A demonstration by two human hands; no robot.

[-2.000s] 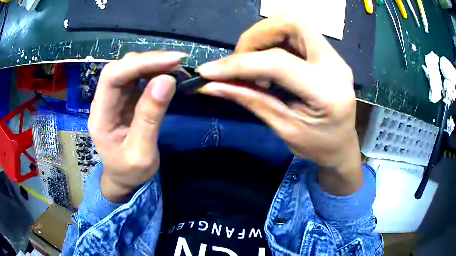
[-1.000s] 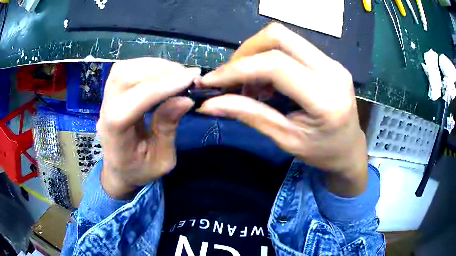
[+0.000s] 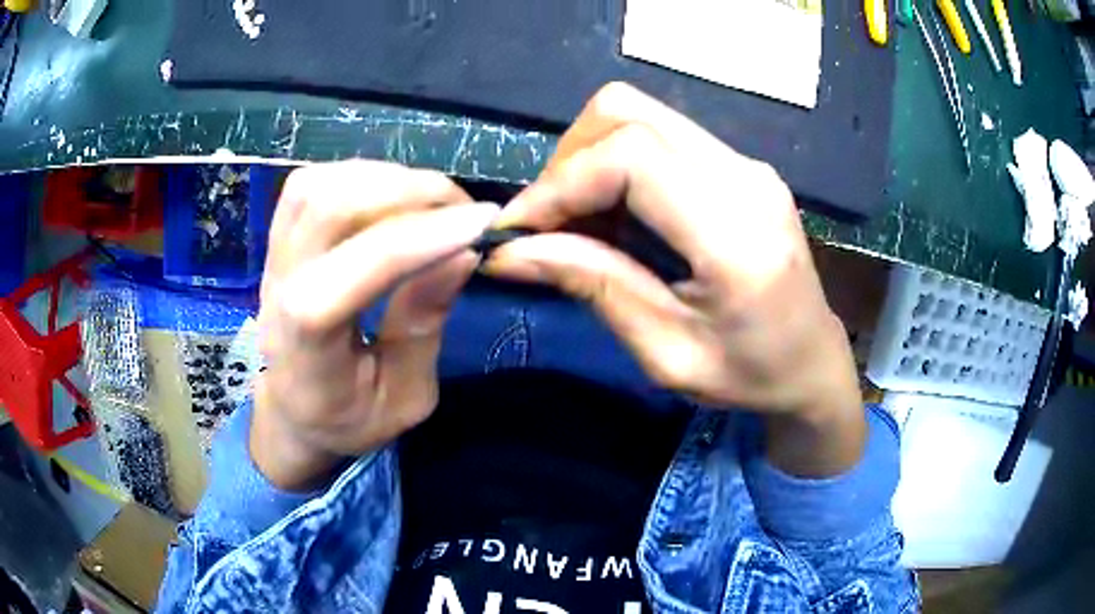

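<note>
A small glossy black piece, likely an earbud housing (image 3: 495,242), is pinched between the fingertips of both hands over the lap, in front of the bench edge. My left hand (image 3: 354,312) holds its left end between thumb and forefinger. My right hand (image 3: 708,258) holds its right end between thumb and fingers. The fingertips of both hands nearly meet and cover most of the piece, so its details are hidden.
A black mat (image 3: 396,54) with a cream card (image 3: 720,48) lies on the green bench (image 3: 108,126). Yellow-handled tools (image 3: 952,24) and tweezers (image 3: 944,72) lie right. Red (image 3: 42,360) and blue bins and parts trays (image 3: 216,372) are left; a white foam tray (image 3: 961,336) is right.
Both hands have drawn closer together. The left fingers have closed in over the black piece, and less of it shows. The bench and mat sit slightly lower in the picture.
</note>
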